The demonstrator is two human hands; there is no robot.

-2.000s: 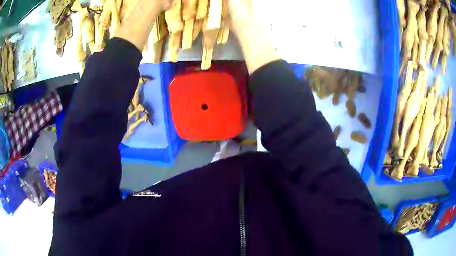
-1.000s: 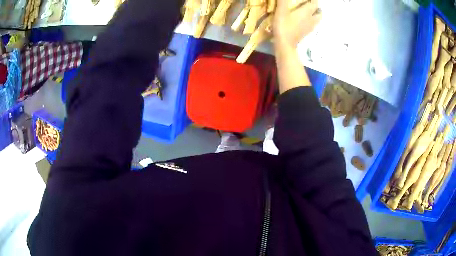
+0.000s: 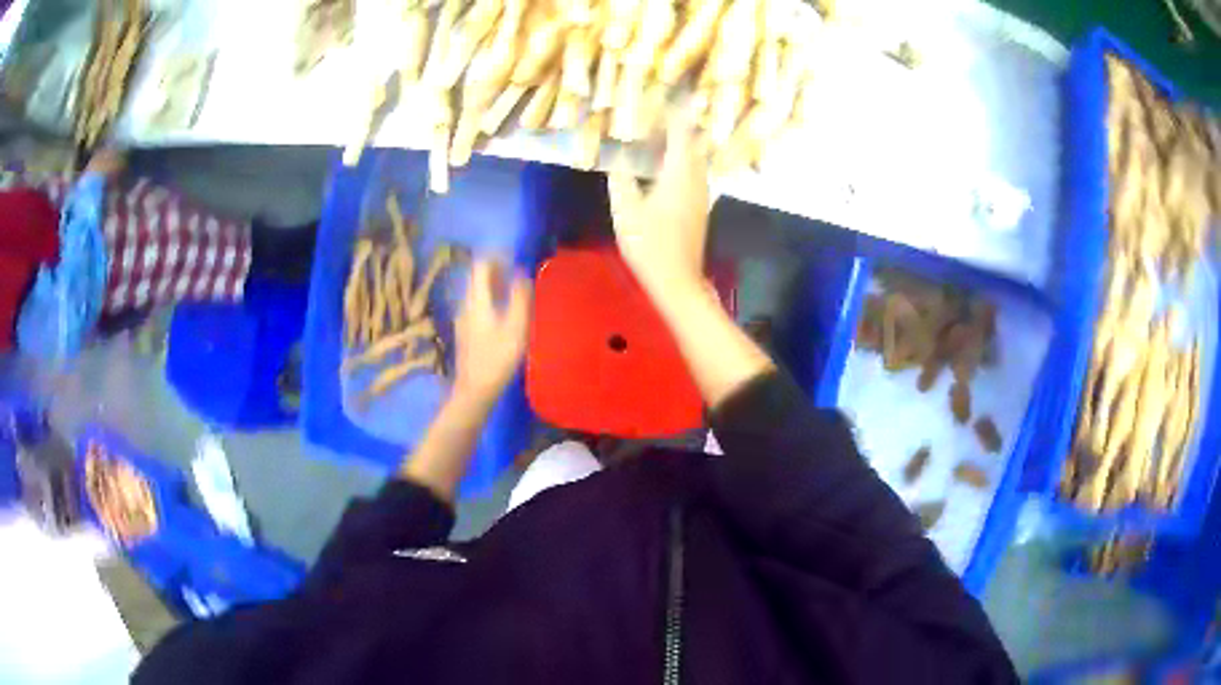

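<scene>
Many tan carved wooden leg blanks lie side by side on the pale bench, some ends past its front edge. My right hand is at that edge by the blanks, in front of the red stool; blur hides whether it grips one. My left hand is blurred, between the stool and the blue tray on the left, with nothing clearly visible in it. Several smaller leg pieces lie in that tray.
Brown oval pieces lie in a white-lined tray at right. A long blue tray full of leg blanks stands at far right. A person in a checked garment is at left. A small blue bin stands lower left.
Both hands have drawn back from the bench toward me. The left hand is now beside the left tray. The blanks lie spread across the bench, and the view has shifted.
</scene>
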